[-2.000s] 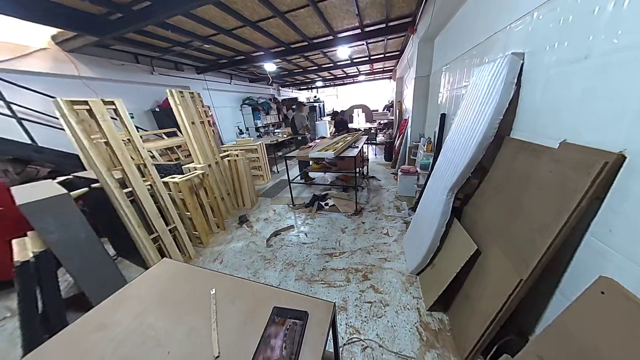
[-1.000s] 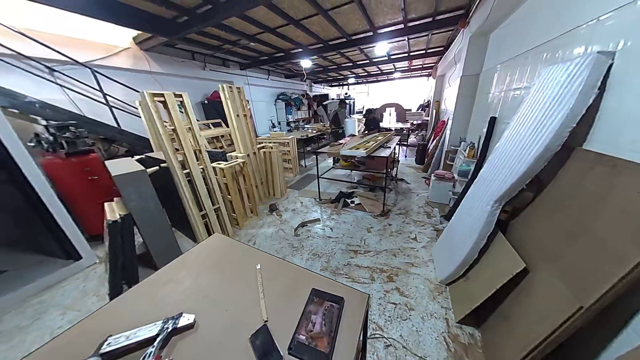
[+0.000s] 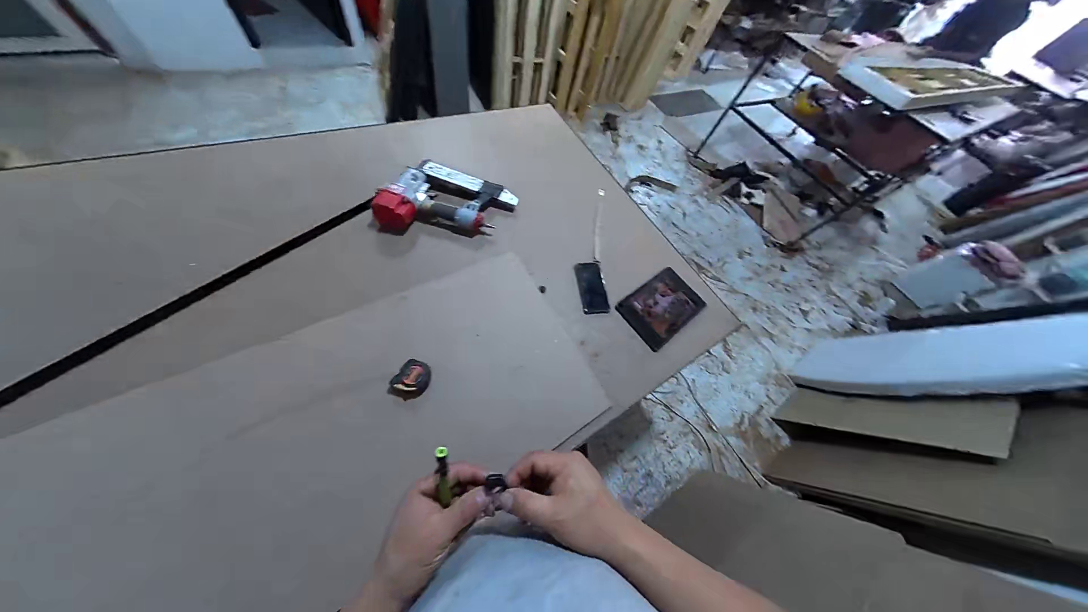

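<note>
Low in the head view, my left hand (image 3: 429,518) holds a green pen-like marker (image 3: 443,478) upright. A small black piece (image 3: 495,484) is pinched between the fingertips of both hands, with my right hand (image 3: 565,501) on its right side. Both hands are close to my body at the edge of a brown board (image 3: 476,357) lying on the worktable. Up from them on the board sits a tape measure (image 3: 411,378). A red and silver pneumatic staple gun (image 3: 438,200) lies farther off on the worktable.
A black phone (image 3: 592,287), a thin strip (image 3: 597,225) and a tablet-like device (image 3: 660,308) lie near the table's right corner. Wooden frames (image 3: 586,51) stand behind. Boards (image 3: 901,422) are at the right. Scraps and a cable (image 3: 697,425) lie on the floor.
Both hands have come into view, holding the marker and the small black piece. The view has turned down and left onto the worktable.
</note>
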